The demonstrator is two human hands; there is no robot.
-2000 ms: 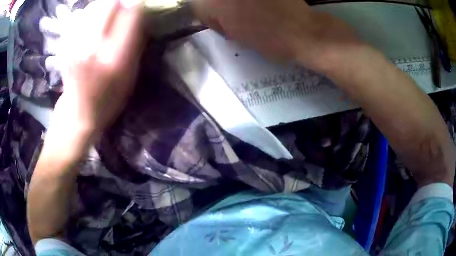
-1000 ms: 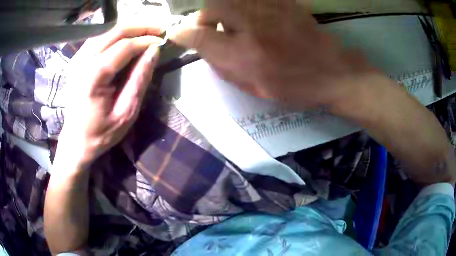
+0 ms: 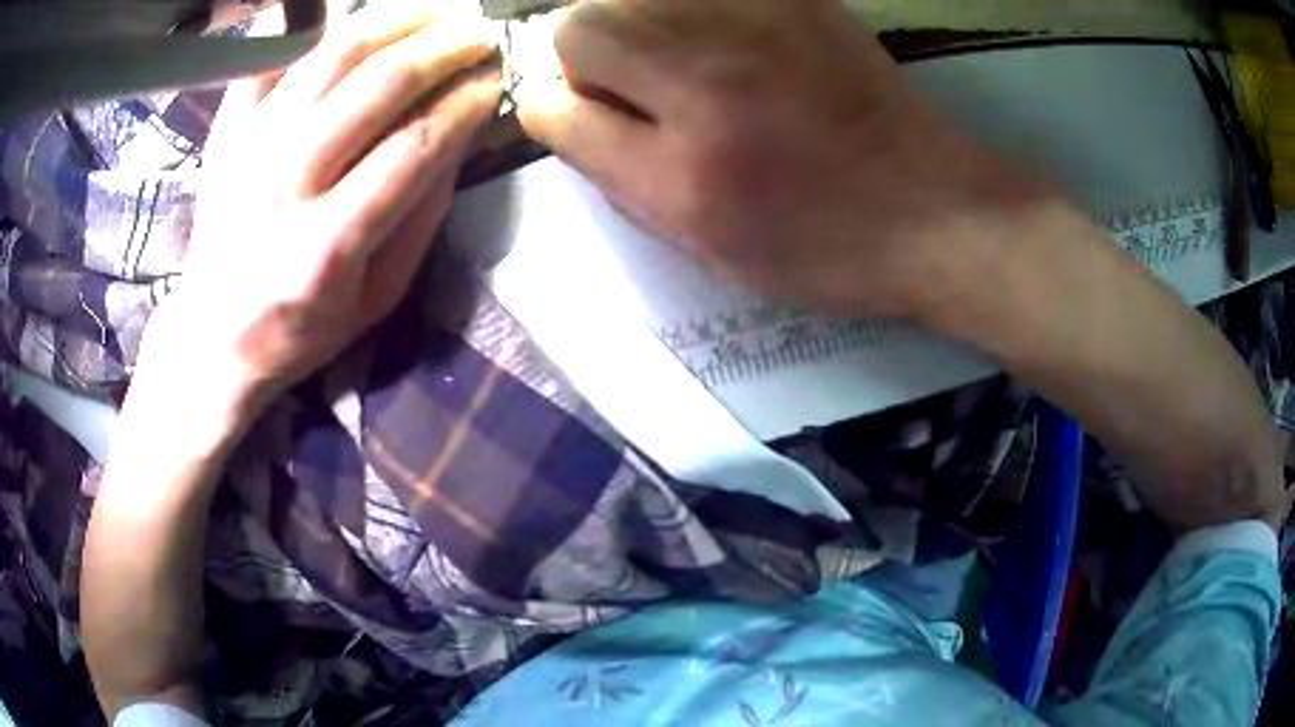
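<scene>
The plaid fabric (image 3: 490, 455), dark purple-brown and whitish checks with thin tan lines, runs from my hands down over my lap. A white strip (image 3: 625, 362) lies along its right edge. My left hand (image 3: 355, 213) lies over the fabric at upper left, fingertips on its edge near the needle area. My right hand (image 3: 753, 156) has its fingers curled, with thumb and fingertips pinching the fabric edge close to the left fingertips. The needle area (image 3: 507, 71) between them is mostly lost in glare.
The sewing machine's grey arm (image 3: 156, 71) crosses the upper left. The white table (image 3: 838, 376) carries a ruler scale. Dark-bladed snips (image 3: 1233, 128) and a yellow item (image 3: 1261, 85) are at the far right. A blue bin or frame (image 3: 1037, 568) stands below right. More plaid surrounds the table.
The machine arm came into view at upper left after the first frame. Both hands first moved down, then my left fingers spread forward over the fabric. The fabric and white strip shifted slightly left.
</scene>
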